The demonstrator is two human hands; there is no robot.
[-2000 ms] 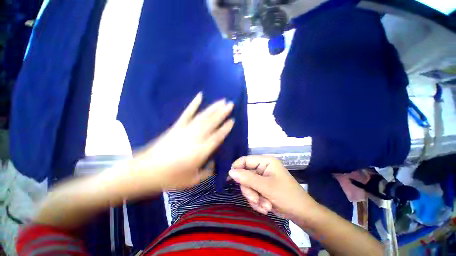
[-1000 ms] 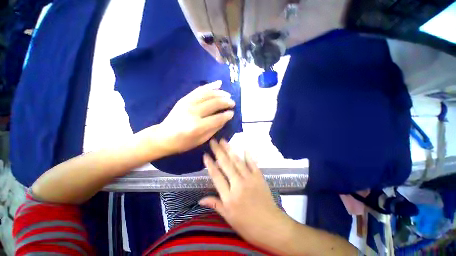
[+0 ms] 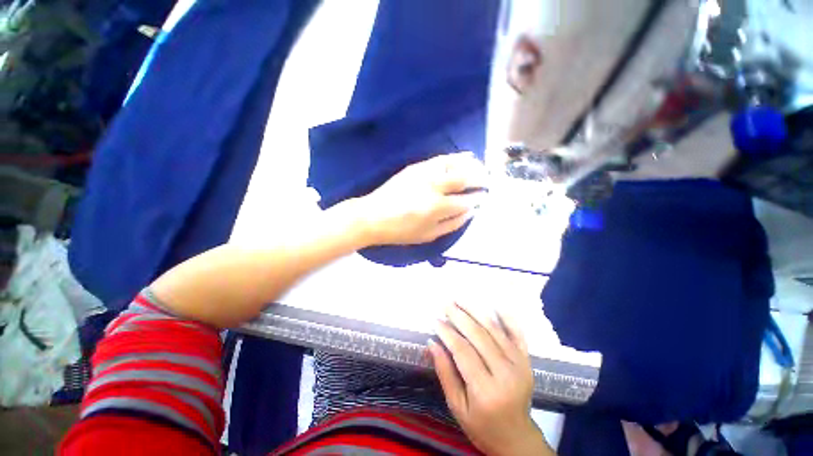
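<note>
A navy cut piece point(image 3: 397, 147) lies left of the needle area, its rounded near end under my left hand. My left hand point(image 3: 419, 200) presses on it with the fingers close together; whether it pinches the cloth cannot be told. My right hand point(image 3: 486, 374) is empty, fingers apart, over the table's front edge and the ruler strip point(image 3: 348, 337). The sewing machine head point(image 3: 570, 80) stands above the bright light. The foot and needle are blurred by glare.
A navy stack of cut pieces point(image 3: 664, 303) lies right of the needle. A long navy pile point(image 3: 178, 169) drapes over the left side. A blue-handled tool point(image 3: 778, 343) is at the far right. A blue knob point(image 3: 758, 130) is on the machine.
The view has turned and shifted. The navy piece's near end has moved away from me, off the front edge. My right hand has drawn back from the cloth; my left hand stays on it.
</note>
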